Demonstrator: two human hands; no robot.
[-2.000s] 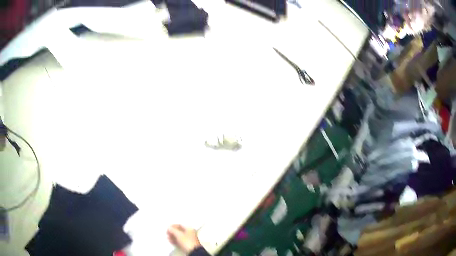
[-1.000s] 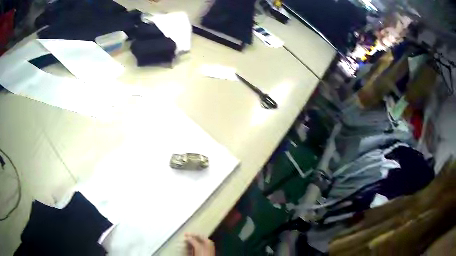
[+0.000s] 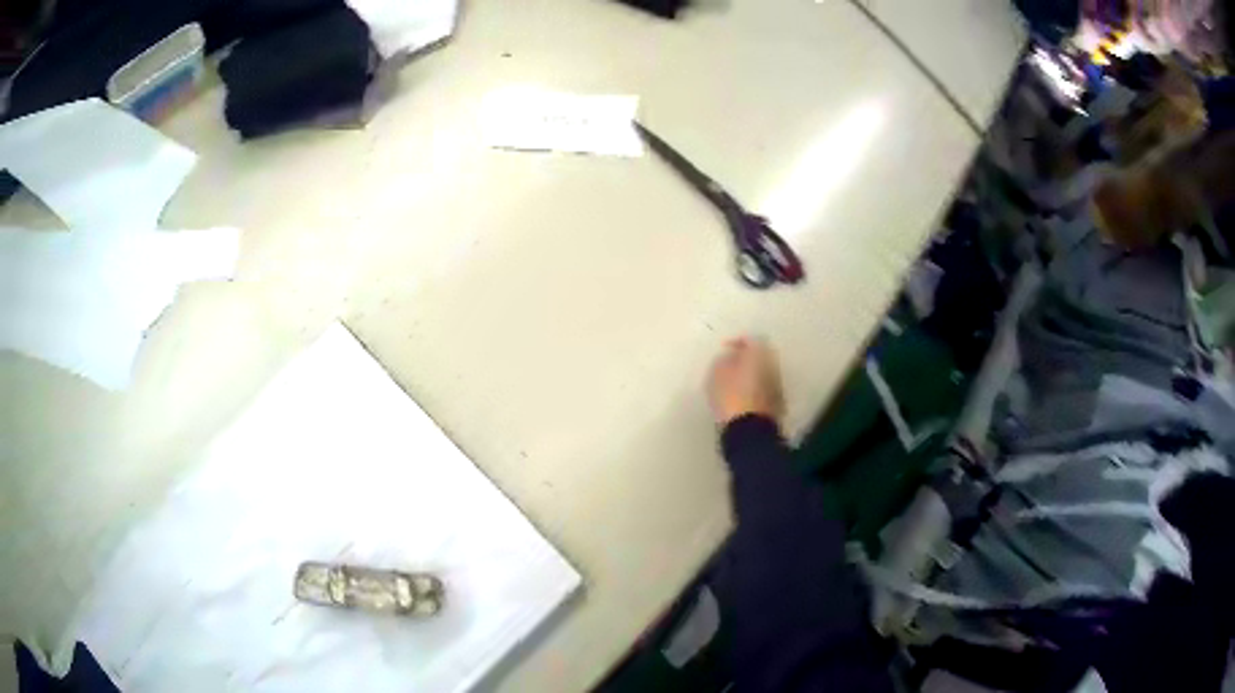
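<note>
My right hand (image 3: pixel 745 382), in a dark sleeve, is over the table near its right edge, blurred, below the shears and apart from them. Its fingers look curled; whether it holds anything cannot be told. The tailor's shears (image 3: pixel 725 207) lie with blades toward the upper left and dark red handles toward my hand. A white paper slip (image 3: pixel 566 125) lies at the blade tips. The white paper pattern (image 3: pixel 318 481) lies at the lower left with the metallic pattern weight (image 3: pixel 369 589) on it. My left hand is not in view.
Cut white paper pieces (image 3: pixel 95 257) lie at the left. A clear plastic box (image 3: pixel 157 75) and a dark fabric bundle (image 3: pixel 298 65) are at the upper left. Dark fabric (image 3: pixel 68 674) shows at the lower left corner. Fabric scraps (image 3: pixel 1084 474) are heaped beyond the table's right edge.
My right hand has moved from the bottom edge up and forward toward the shears. The view has shifted, with the weight and paper now lower left and most of the dark panels out of view.
</note>
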